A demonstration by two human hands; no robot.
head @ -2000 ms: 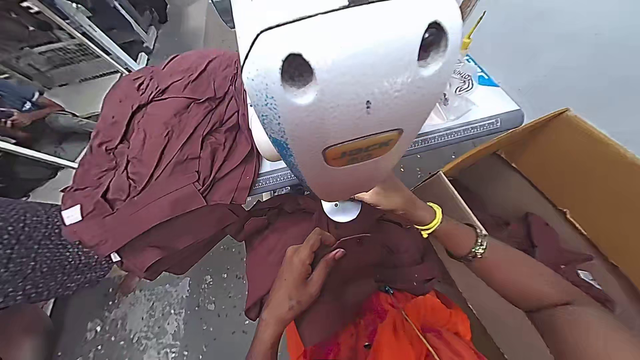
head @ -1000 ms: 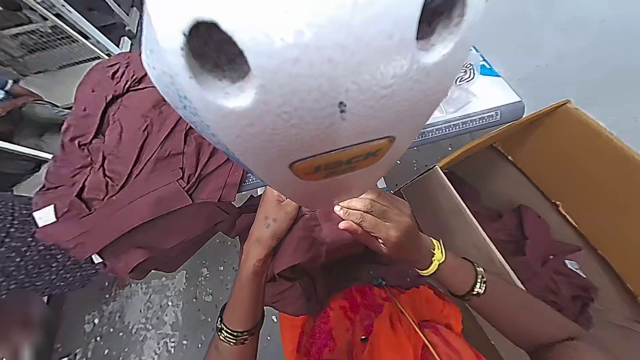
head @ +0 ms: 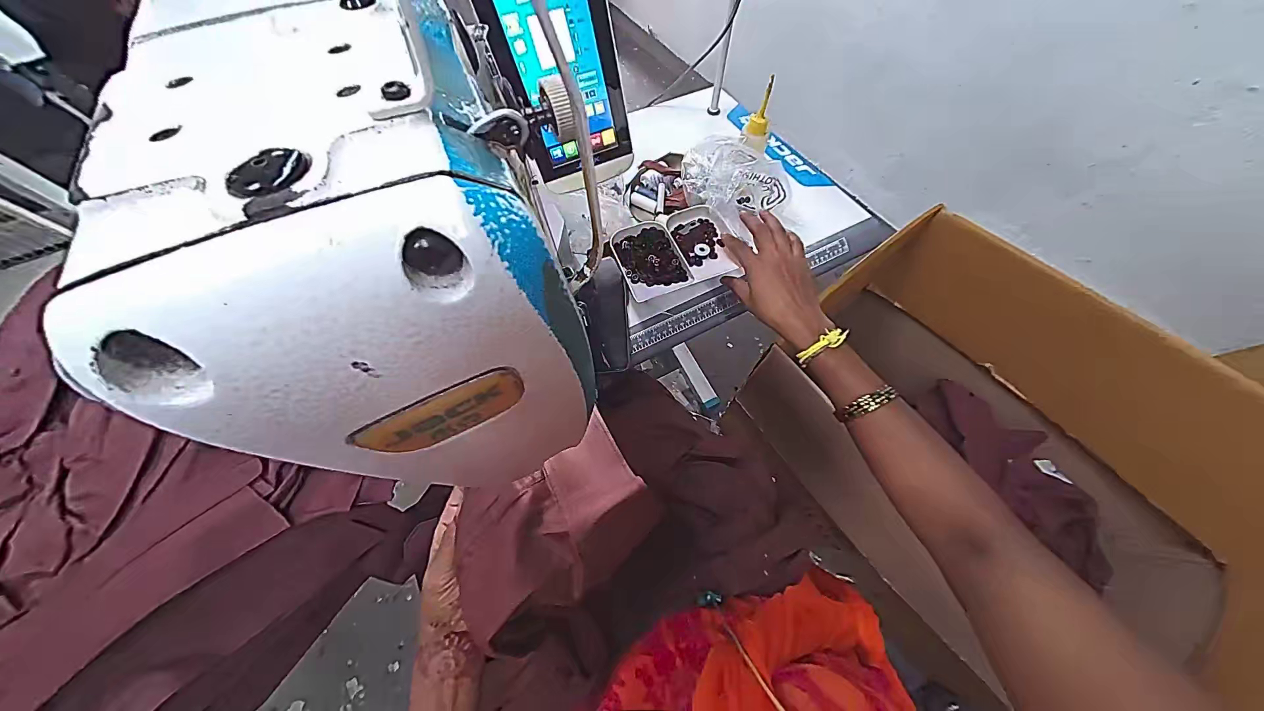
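A white and blue Jack sewing machine head [head: 326,326] fills the upper left. Under its front edge, my left hand [head: 449,583] lies beside a maroon garment [head: 553,523]; its fingers are hidden by the cloth and machine, so its grip does not show. My right hand [head: 775,267] reaches over the table, fingers spread, at the right edge of a white two-part tray [head: 681,281]. Dark buttons [head: 652,259] fill the tray's left part, and more buttons with one pale round piece lie in the right part. Whether a button is between my fingers cannot be told.
A clear plastic bag [head: 726,173], a yellow oiler bottle [head: 757,128] and a lit control screen [head: 563,79] stand behind the tray. An open cardboard box [head: 1076,296] at the right holds maroon cloth [head: 1027,484]. More maroon garments [head: 148,533] are heaped at the left.
My right hand has moved from the garment under the machine head to the button tray. My left hand has become mostly hidden. The view has shifted, bringing the screen and tray into sight.
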